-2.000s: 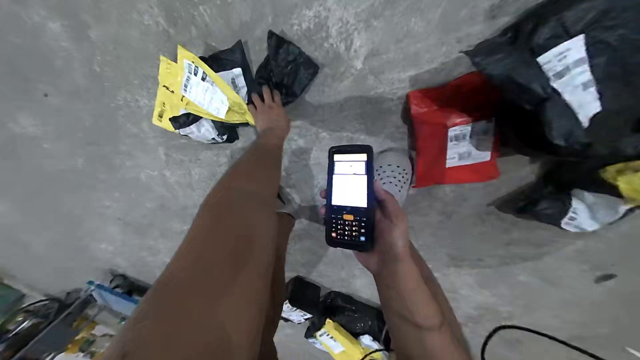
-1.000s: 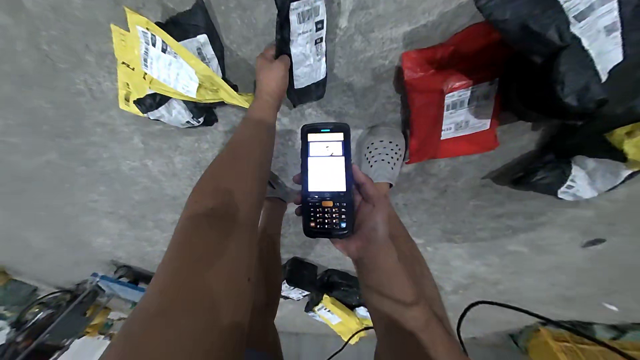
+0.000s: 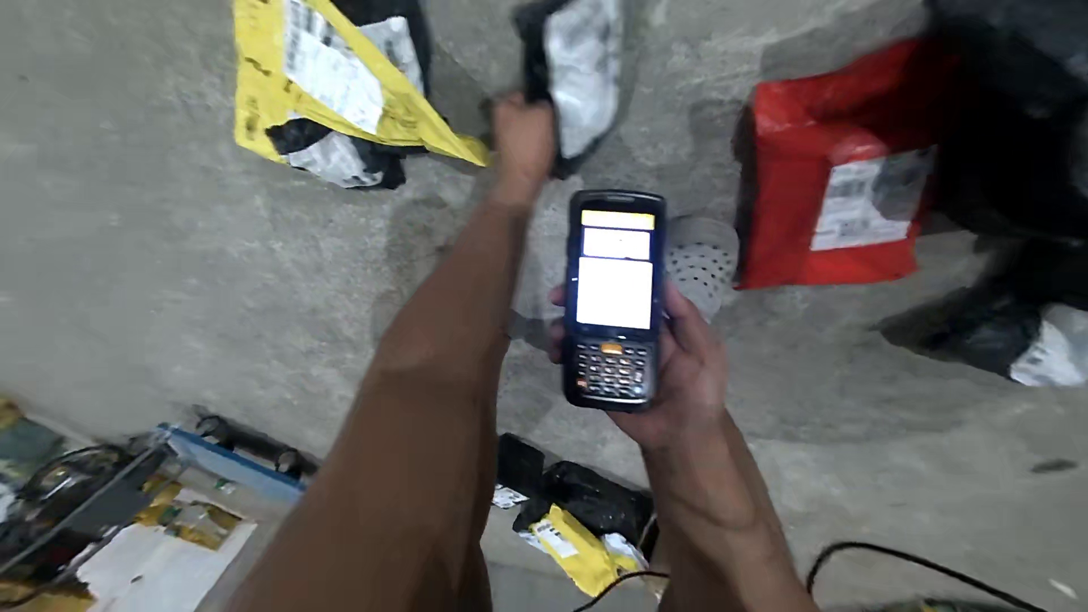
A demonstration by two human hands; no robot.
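Note:
My right hand [image 3: 688,365] is wrapped around a black handheld barcode scanner [image 3: 614,297] with a lit screen and a keypad. Out ahead, my left hand [image 3: 523,136] grips the edge of a black plastic mailer [image 3: 544,51], whose large white label [image 3: 583,76] faces up, blurred. Left of that hand lies a yellow mailer [image 3: 263,93] with a white label, overlapping black parcels [image 3: 408,34]. A red plastic mailer [image 3: 790,195] bearing a label lies to the right of the scanner.
Black parcels [image 3: 1011,119] lie at the far right. Near my feet are more black parcels [image 3: 595,493] and a small yellow mailer [image 3: 574,544]. A perforated clog [image 3: 701,263] shows beside the scanner. A cable [image 3: 901,554] runs at lower right; a blue-edged cart [image 3: 229,459] stands lower left.
My left hand reached a crumpled black parcel on the floor two seconds ago; a second ago it held a black mailer with its label showing. My right hand has kept the scanner throughout.

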